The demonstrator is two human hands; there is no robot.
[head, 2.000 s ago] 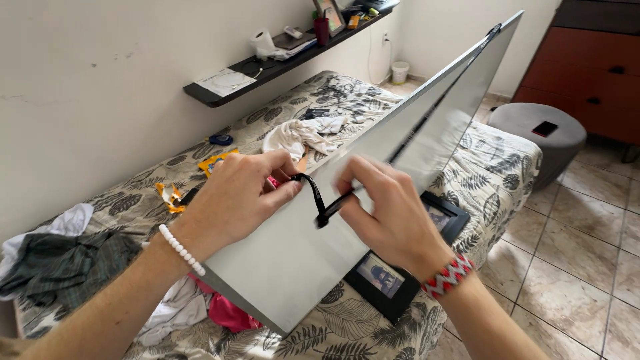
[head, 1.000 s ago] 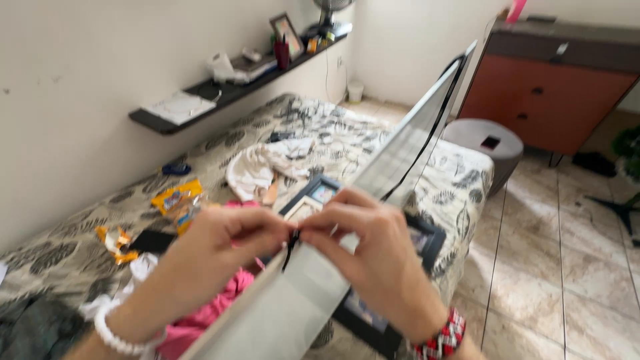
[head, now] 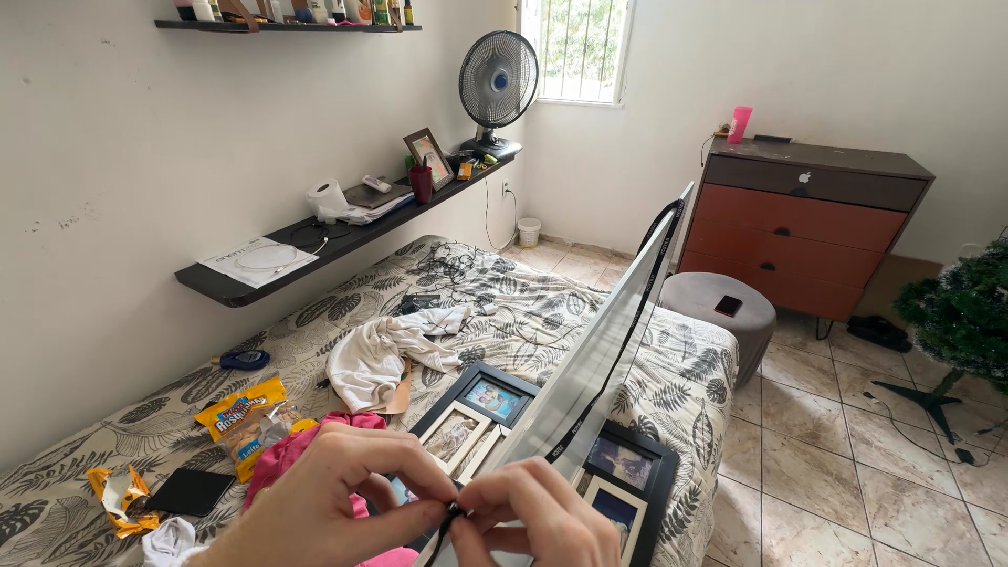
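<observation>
My left hand (head: 362,496) and my right hand (head: 535,520) meet at the bottom middle, fingertips pinching a black strap (head: 602,386) at a small dark piece. The strap bears writing and runs along a large pale flat panel (head: 583,358), looping over its far upper corner. The panel stands on edge, tilted, over the bed. Beneath it lies a dark multi-photo frame (head: 660,492), showing on both sides of the panel. Pink cloth (head: 295,461) lies beside my left hand. My fingers hide part of the strap and the panel's near end.
On the patterned bed (head: 315,346) lie white cloth (head: 378,358), a snack bag (head: 248,421), an orange wrapper (head: 122,500) and a black flat square (head: 191,492). A black wall shelf (head: 236,291) runs along the left. Right of the bed stand a grey pouf (head: 717,315) and a dresser (head: 791,228).
Two seconds ago my hands were apart on the strap; now their fingertips meet. The panel appears more edge-on than it was. The view has tilted upward, showing the fan and window.
</observation>
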